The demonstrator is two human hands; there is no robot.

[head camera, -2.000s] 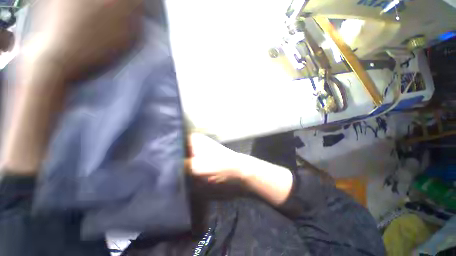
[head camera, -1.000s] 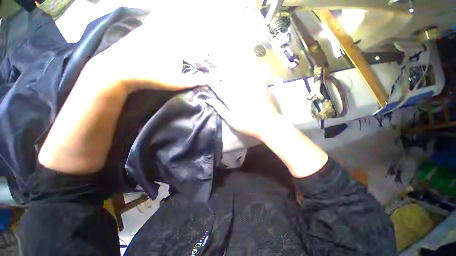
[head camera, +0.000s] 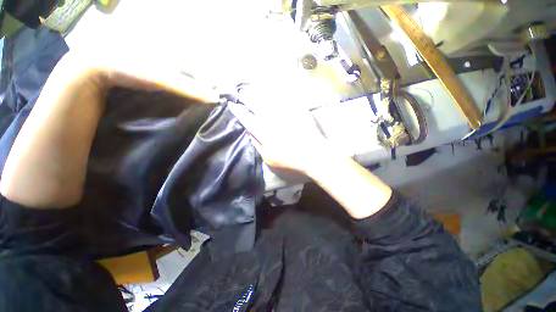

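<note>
A dark navy garment with shiny lining (head camera: 213, 164) hangs over the front edge of the white machine table (head camera: 344, 125) towards my lap. My left hand (head camera: 189, 85), bare and badly overexposed, reaches across from the left and pinches the cloth's upper edge. My right hand (head camera: 274, 140), also bare and glaring, comes from the right and holds the same edge close beside it. The lining bunches into folds below the fingers. The separate fingers are mostly lost in the glare.
Tailor's shears (head camera: 387, 79) with wrapped handles lie on the table right of my hands. A wooden strip (head camera: 436, 67) slants beside them. Metal machine parts (head camera: 323, 30) stand at the top. A yellow bundle (head camera: 515, 277) lies at the lower right.
Both hands have come together at the cloth's edge and, since a second ago, have shifted slightly left. The cloth at the left has moved left and down. The shears stay on the table.
</note>
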